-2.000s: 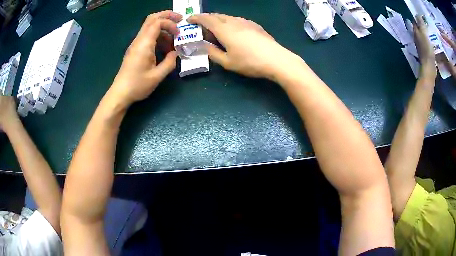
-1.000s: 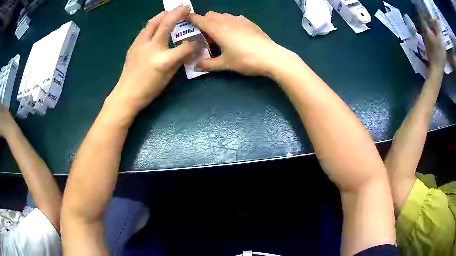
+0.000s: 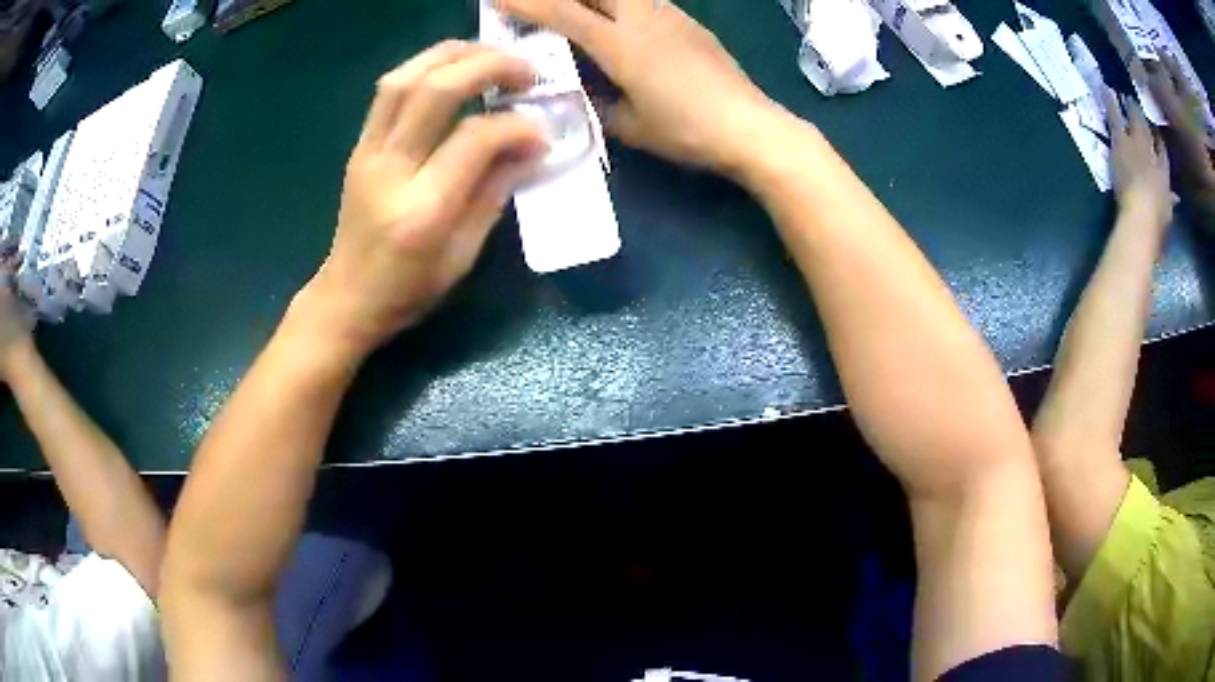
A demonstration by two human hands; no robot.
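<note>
A white printed carton [image 3: 537,56] lies at the top centre, its open end towards me and a long white end flap [image 3: 570,229] sticking out over the table. A blurred whitish, partly clear item [image 3: 565,135] shows at the opening. My left hand [image 3: 413,200] is at the carton's left side, thumb and fingertips closed on this item at the opening. My right hand [image 3: 673,83] holds the carton's right side, its fingertips cut off by the top edge. The carton's far end is out of the picture.
A carton stack [image 3: 113,173] stands at left, a person's hand [image 3: 13,320] beside it. Two white packed items [image 3: 839,47] lie at upper right. Loose paper slips [image 3: 1053,60] and another person's hands [image 3: 1142,157] are at far right. The table edge [image 3: 600,437] curves in front.
The carton has come nearer and tilted, and its end flap now extends longer towards me. My left fingers have moved to the opening. At left, cartons were pushed against the stack.
</note>
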